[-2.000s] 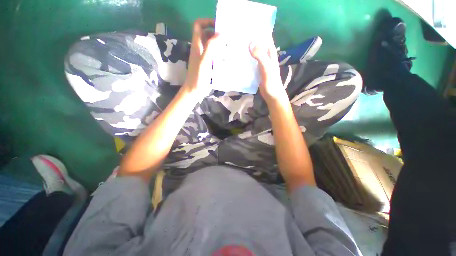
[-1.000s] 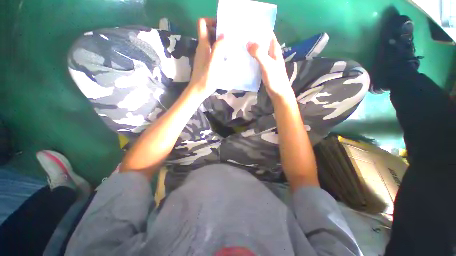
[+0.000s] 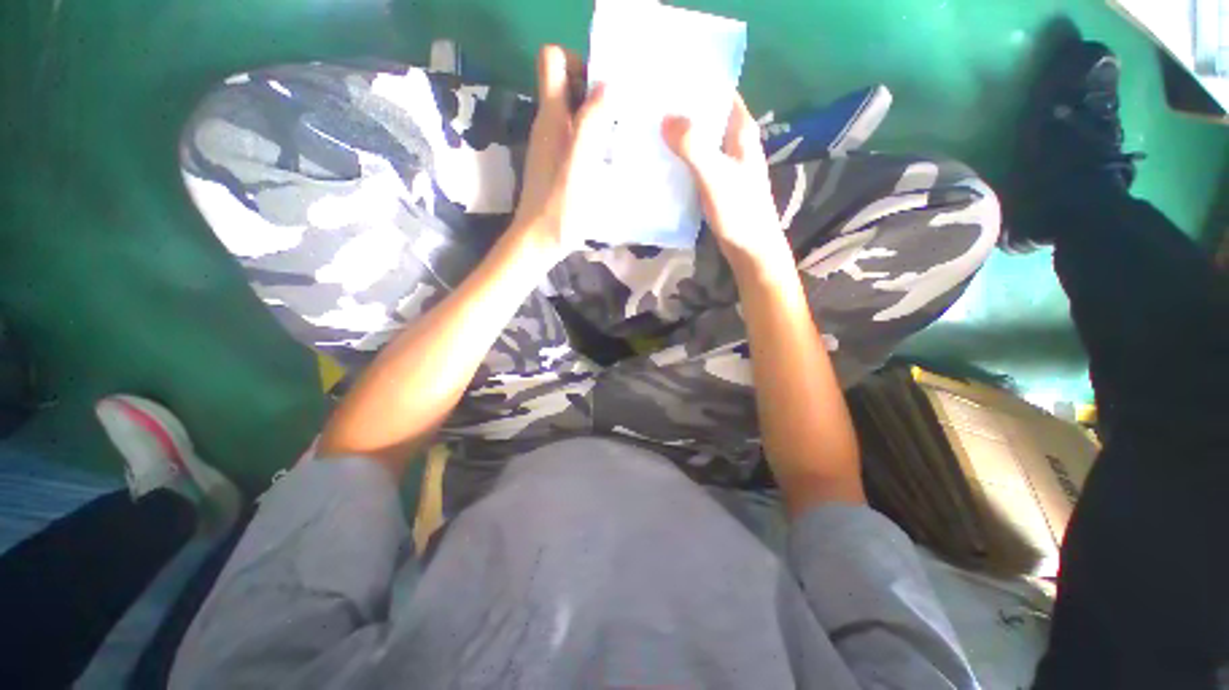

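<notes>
A plain white, pale-blue-edged box (image 3: 644, 175) is held above my crossed legs at the top middle. It is overexposed, so no print or seams can be made out. My left hand (image 3: 557, 155) is closed around its left side, with the thumb at the edge. My right hand (image 3: 725, 169) grips its right side, with the thumb on the face turned to me. The fingers under the box are hidden.
Flattened brown cartons (image 3: 1011, 465) lie on the green floor (image 3: 108, 270) beside my right knee. A person's dark trouser leg and shoe (image 3: 1072, 135) are at the right. Another person's white shoe (image 3: 148, 452) is at the lower left. A white board (image 3: 1166, 27) shows top right.
The box and both hands stay almost in place. The box is slightly shifted and tilted compared with before. My grip has not visibly changed.
</notes>
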